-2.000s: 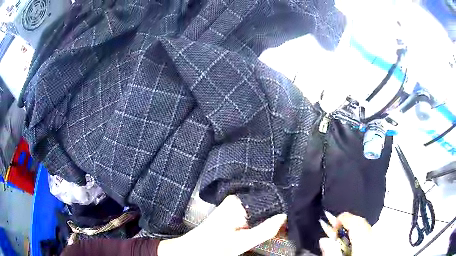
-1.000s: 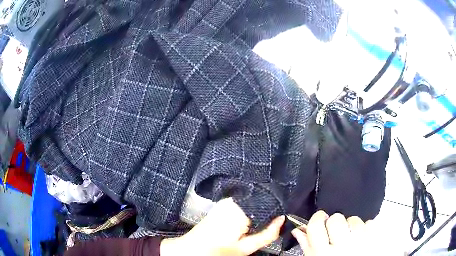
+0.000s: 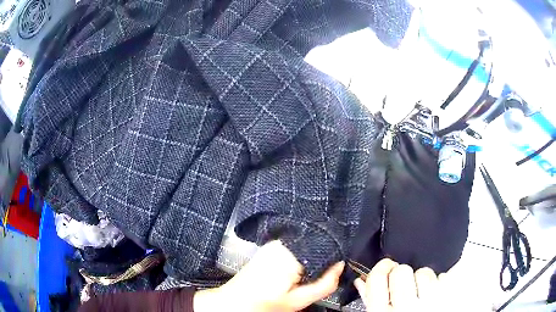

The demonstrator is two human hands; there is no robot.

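The dark checked garment point(image 3: 177, 128) lies heaped across the left and centre. A smooth black cloth piece point(image 3: 427, 210) lies flat beside it, under the presser foot point(image 3: 388, 139). My left hand point(image 3: 286, 280) is closed on the garment's lower folded edge, thumb and finger pinching it. My right hand point(image 3: 396, 286) is closed around small thread snips point(image 3: 359, 268), whose thin blades point left to the edge at my left fingertips. Most of the snips is hidden in the hand.
The white sewing machine point(image 3: 451, 55) stands at the upper right. Black-handled scissors point(image 3: 512, 247) lie right of the black cloth. A blue bin point(image 3: 52, 256) with dark cloth and a brownish strip point(image 3: 125, 271) is at the lower left. A grey box with a round vent point(image 3: 33, 18) is at the upper left.
My right hand has moved left from over the black cloth to the garment edge, bringing the snips' blades beside my left fingers. The cloth has shifted slightly left in view.
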